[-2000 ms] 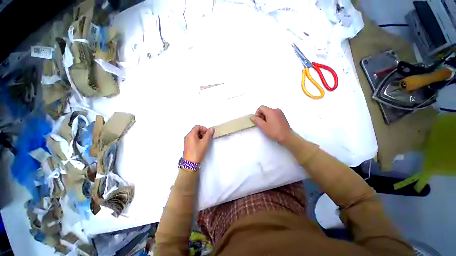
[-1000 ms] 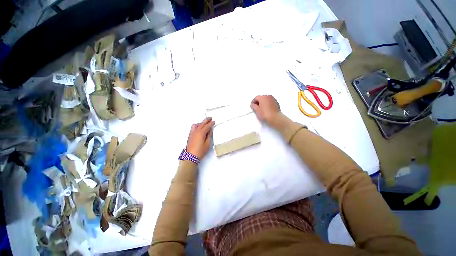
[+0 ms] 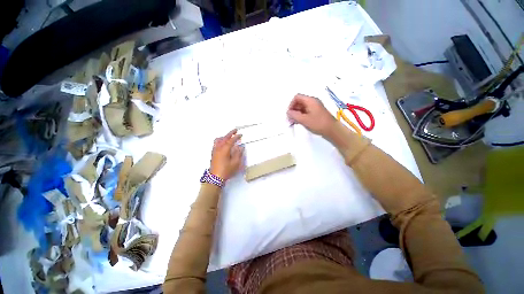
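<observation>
A khaki cut piece [image 3: 270, 167] lies flat and untouched on the white cloth in front of me. Beyond it a small white piece [image 3: 265, 147] lies on the cloth, with only its thin dark edges showing. My left hand [image 3: 227, 156] rests at its left end, fingers apart and fingertips down. My right hand [image 3: 310, 113] is above and right of its right end, with thumb and fingertips close together. A faint pale shape shows below those fingertips; I cannot tell if they hold it. Scissors [image 3: 360, 116] lie right of my right hand, the orange-yellow loop partly hidden by my sleeve.
Tied khaki bundles [image 3: 138, 118] are heaped at the left with blue mesh-like material [image 3: 43, 186]. A steam iron [image 3: 454, 123] sits on a metal rest [image 3: 417, 103] on the brown-covered stand at right. Crumpled white cloth [image 3: 379, 60] lies at the table's far right.
The khaki piece, held between both hands two seconds ago, was laid on the cloth by one second ago. Since then my right hand has moved slightly up and away from the white piece's edge.
</observation>
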